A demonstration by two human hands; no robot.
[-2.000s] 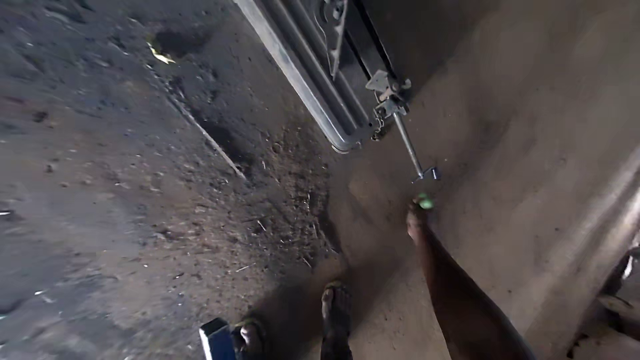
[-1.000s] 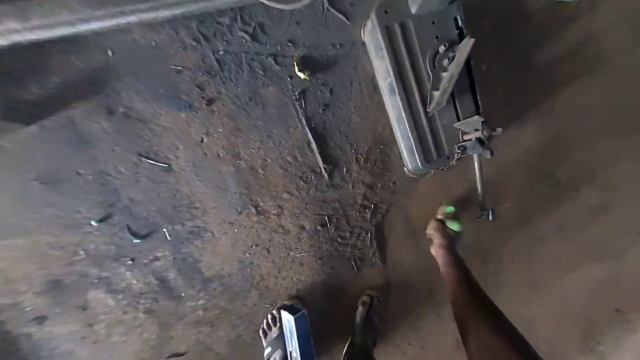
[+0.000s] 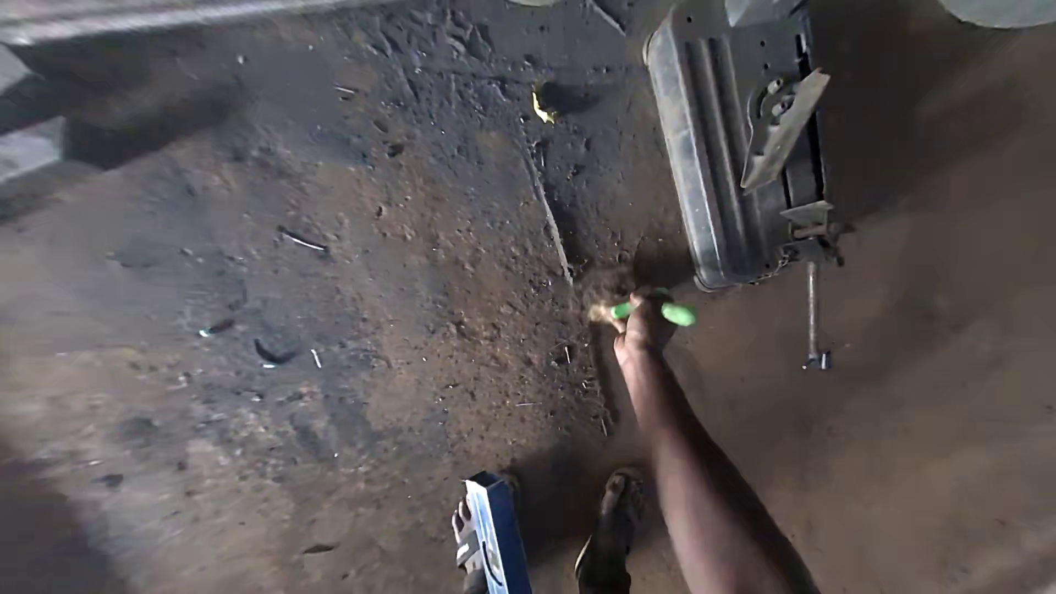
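My right hand (image 3: pixel 645 324) is closed around a green handle (image 3: pixel 678 314), low over the dirty floor near the corner of a grey metal machine (image 3: pixel 701 157). Blurred brownish bristles (image 3: pixel 606 289) show beside the fingers, so it looks like a hand brush or short broom. A line of dark debris (image 3: pixel 601 388) lies just below the hand. My left hand is out of the frame. A blue metal box-like piece (image 3: pixel 499 528) rises from the bottom edge beside my sandalled foot (image 3: pixel 468 532); what holds it is not visible.
A rod with a crosspiece end (image 3: pixel 814 313) sticks out of the machine. A thin strip (image 3: pixel 551 219), a yellow scrap (image 3: pixel 542 106) and curved shavings (image 3: pixel 301 239) lie on the floor. A metal beam (image 3: pixel 165 18) crosses the top left. My other foot (image 3: pixel 615 511) stands at bottom centre.
My right hand with the green handle has moved left, away from the machine's rod and onto the edge of the debris. The view has shifted since the oldest frame.
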